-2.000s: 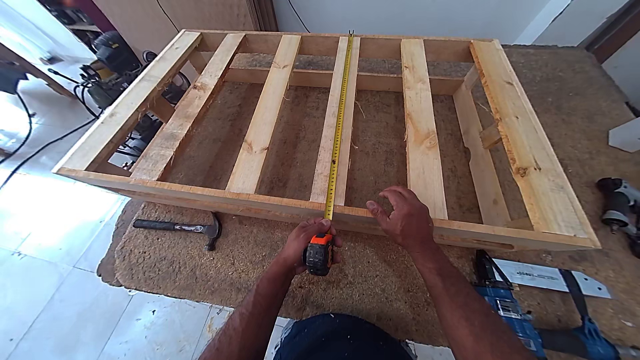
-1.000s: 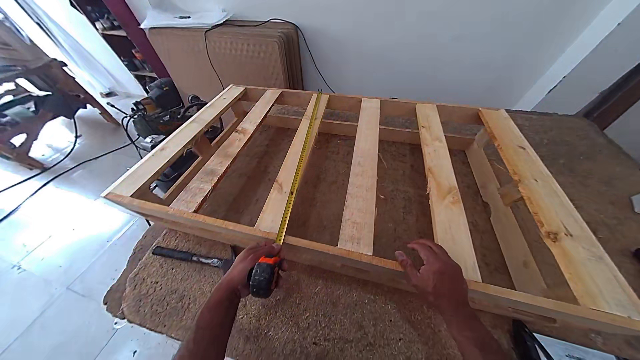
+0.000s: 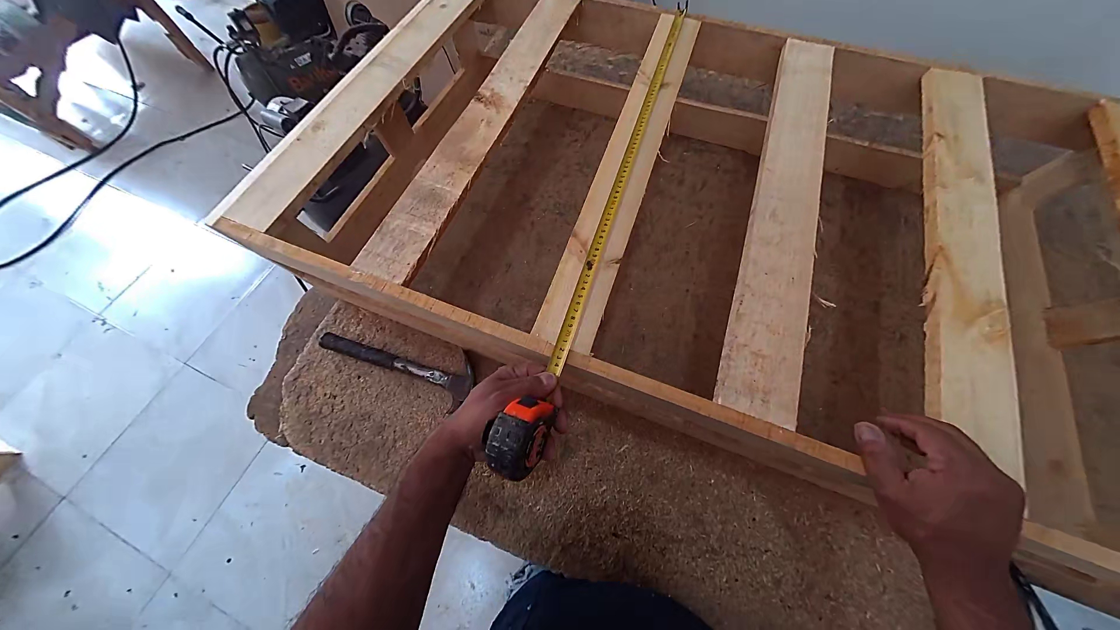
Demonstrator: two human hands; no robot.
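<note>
My left hand holds an orange and black tape measure just off the near rail of a slatted wooden frame. The extended yellow tape blade lies along one slat, from the near rail to the far rail, with its end at the far edge. My right hand is at the near rail on the right, fingers curled and apart, holding nothing. Close to it are a rough-edged slat and, further left, another slat.
A claw hammer lies on the rough, dusty work surface left of my left hand. An air compressor and black cables stand on the tiled floor beyond the frame's left end. A pale wall rises behind the frame.
The tape blade and my left hand have moved left, from a middle slat to the neighbouring slat. My right hand has moved from a spot near the middle toward the right. The view has shifted left.
</note>
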